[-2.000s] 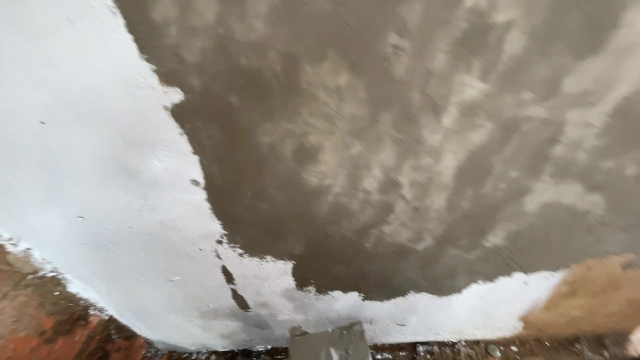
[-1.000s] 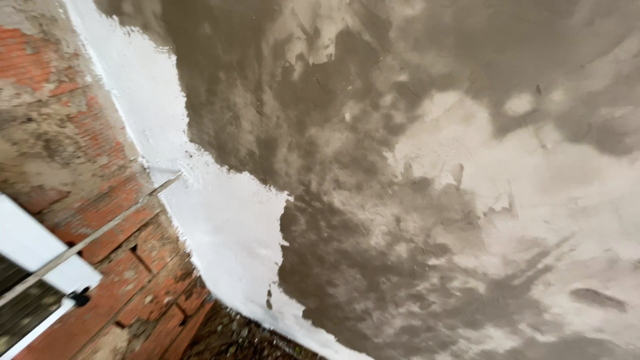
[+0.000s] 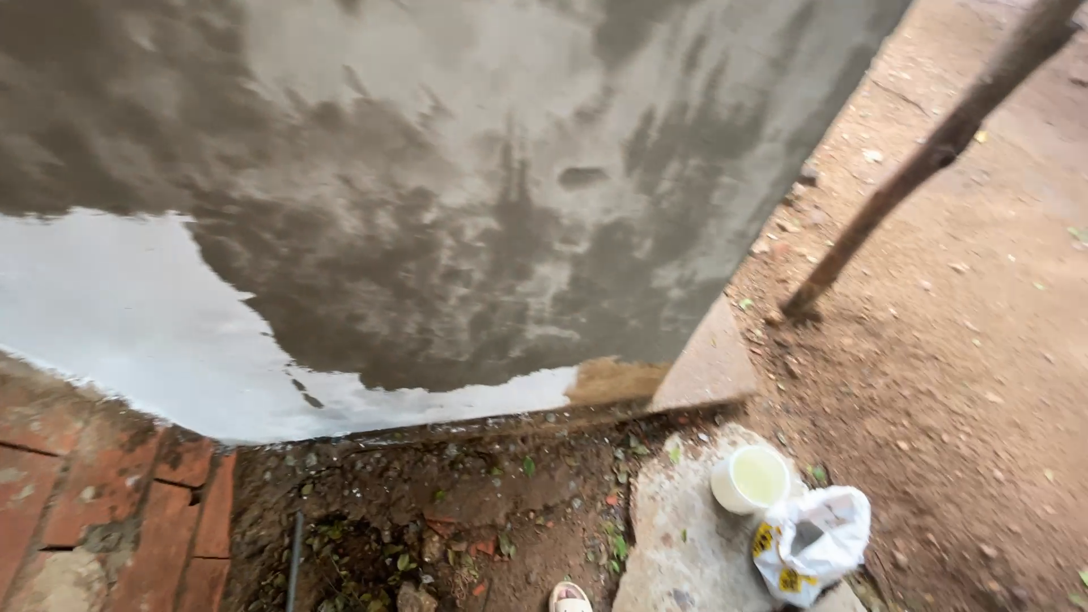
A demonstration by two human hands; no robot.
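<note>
Neither my left hand nor my right hand shows in the head view. A grey plastered wall (image 3: 476, 195) with dark damp-looking patches fills the upper part. White coating (image 3: 136, 314) covers its lower left, with a ragged upper edge that runs on in a thin strip along the base. A tan patch (image 3: 616, 380) lies at the strip's right end. At the lower right, a white plastic container (image 3: 750, 478) with pale yellowish contents stands beside an open white bag (image 3: 814, 544) with yellow and black print.
Container and bag rest on a stone slab (image 3: 680, 531). A wooden pole (image 3: 918, 170) stands in bare soil at the right. Red brickwork (image 3: 144, 518) is at the lower left, near a thin grey rod (image 3: 295, 561). A foot in a light sandal (image 3: 569, 597) shows at the bottom edge.
The view has swung widely; the wall's right edge, pole, container and bag now show. The thin rod reaching over the brickwork to the white coating one second ago is no longer seen there.
</note>
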